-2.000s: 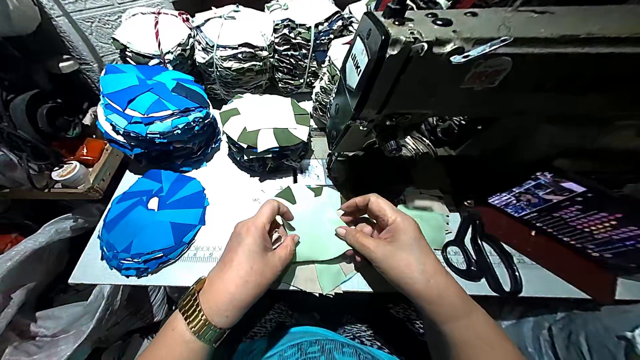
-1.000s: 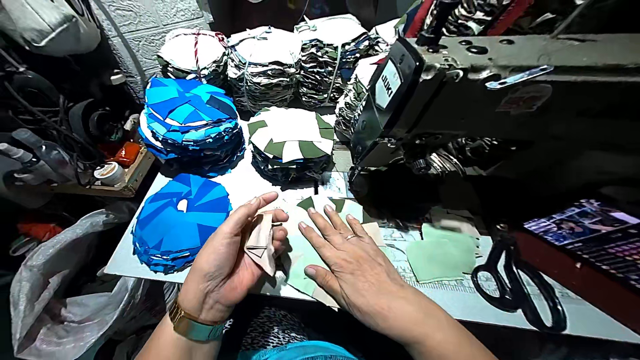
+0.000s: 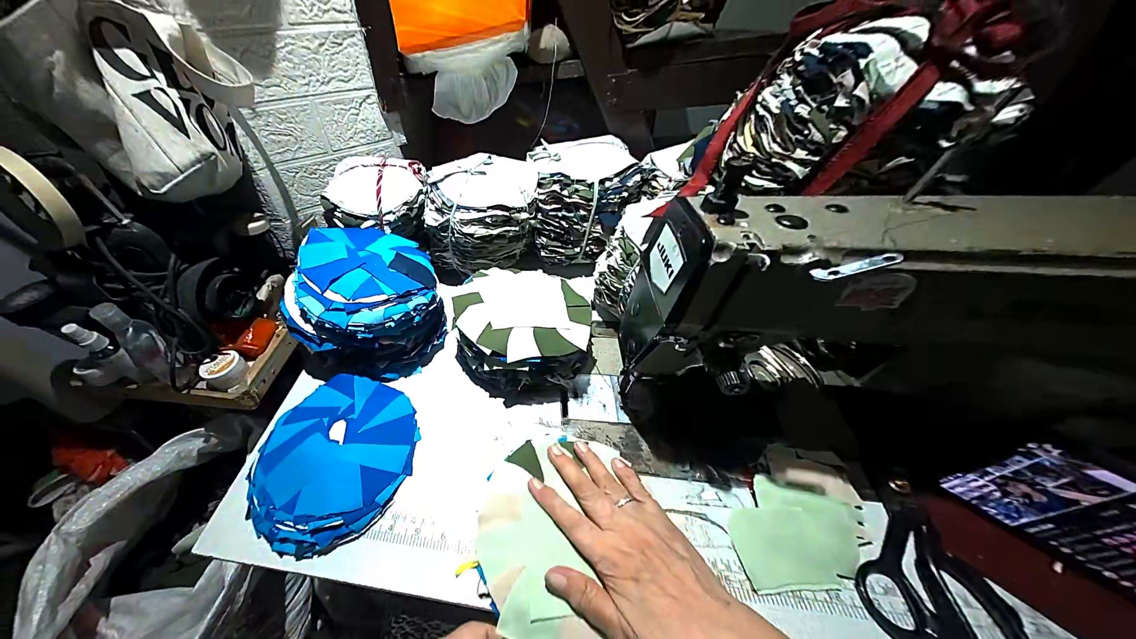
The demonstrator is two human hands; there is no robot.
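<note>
My right hand lies spread, palm down, on a round layered fabric piece of pale green, beige and dark green patches at the table's front edge. Of my left hand, only a small part shows at the bottom edge; whether it holds anything is hidden. Left of the piece lies a blue stack of fabric rounds. Behind are a taller blue stack and a green-and-white stack. Pale green fabric pieces lie to the right.
A Juki sewing machine fills the right side. Black-handled scissors and a lit screen are at the lower right. Tied fabric bundles stand behind. A wooden tray with bottles and a plastic bag are at left.
My left hand, which held small beige pieces a second ago, has moved down almost out of view. My right hand stays flat on the round piece. The view has tilted up.
</note>
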